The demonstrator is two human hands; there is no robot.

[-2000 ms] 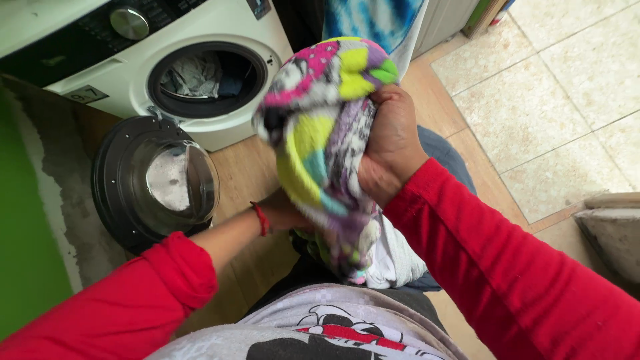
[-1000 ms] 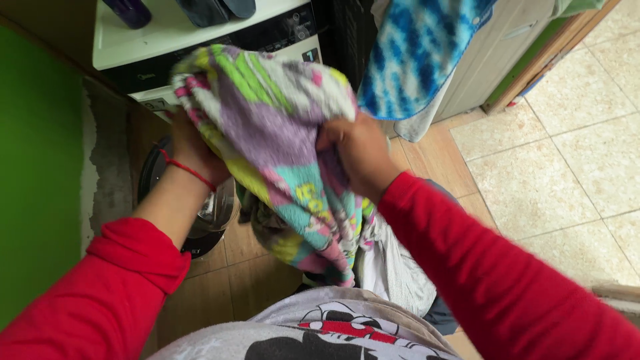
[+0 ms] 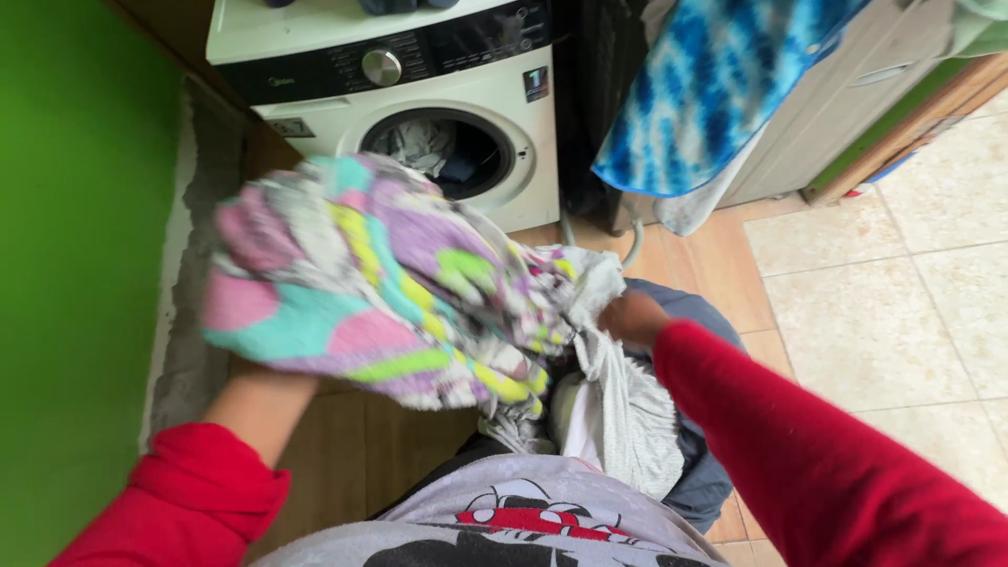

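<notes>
A fluffy multicoloured patterned cloth point(image 3: 378, 291) is bunched in front of me, blurred by motion. My left hand is under its left side; only the wrist point(image 3: 264, 394) shows, the fingers are covered. My right hand point(image 3: 634, 319) is closed around a light grey cloth point(image 3: 622, 409) at the right end of the bundle, where the two cloths meet. Behind the bundle a front-loading washing machine point(image 3: 504, 87) stands with its round drum opening point(image 3: 484, 161) uncovered and light and dark laundry point(image 3: 417, 146) inside.
A blue and white tie-dye cloth point(image 3: 709, 94) hangs right of the machine over a grey cabinet side point(image 3: 835, 94). Dark blue fabric point(image 3: 701, 472) lies by my right side. A green wall point(image 3: 79, 236) bounds the left. Grey hoses point(image 3: 634, 244) run near the floor.
The patterned cloth has shifted lower and is spread to the left. My right hand has moved from it down and right to the light grey cloth. The washer's opening shows again, hidden one second ago.
</notes>
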